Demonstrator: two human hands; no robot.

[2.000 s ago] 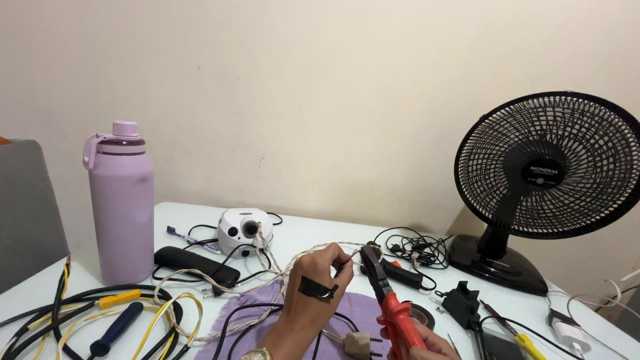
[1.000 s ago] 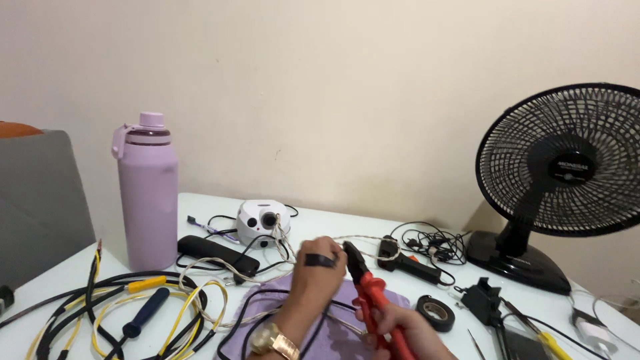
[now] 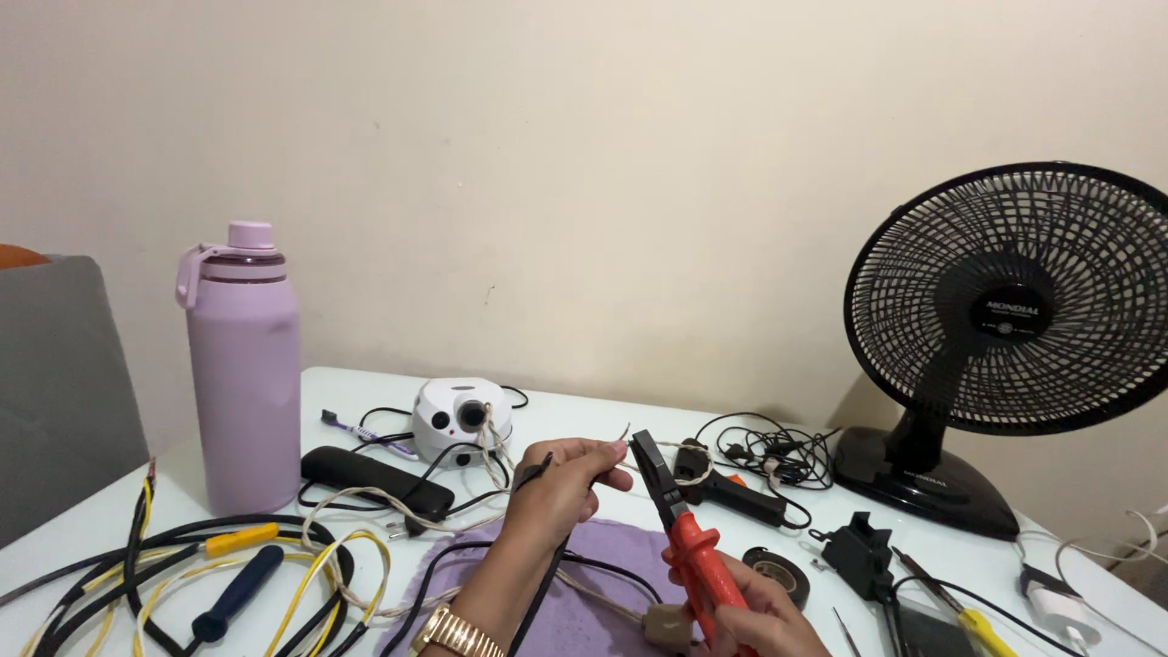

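Note:
My left hand [image 3: 570,474] pinches the end of a black cable [image 3: 543,584] between thumb and fingers, with a thin bare tip standing up above them. A strip of black tape sticks to the back of this hand. Just to its right, my right hand [image 3: 744,602] grips red-handled pliers [image 3: 680,538], their dark jaws pointing up close to my left fingertips. Whether the jaws are fully closed is hard to tell. Below the hands a purple cloth [image 3: 602,543] lies on the table, with a beige plug [image 3: 668,628] on it, partly behind the pliers.
At left stand a lilac bottle [image 3: 245,392], coiled cables [image 3: 351,566] and a blue-handled screwdriver [image 3: 239,593]. Behind are a white device [image 3: 452,424] and a black soldering gun [image 3: 730,488]. Black tape roll [image 3: 792,579], yellow-handled screwdriver [image 3: 981,630] and black fan [image 3: 922,484] are at right.
The pliers' jaws, against my left fingers a second ago, now stand slightly right of them. The left fingers have turned, and the pinched cable tip now shows.

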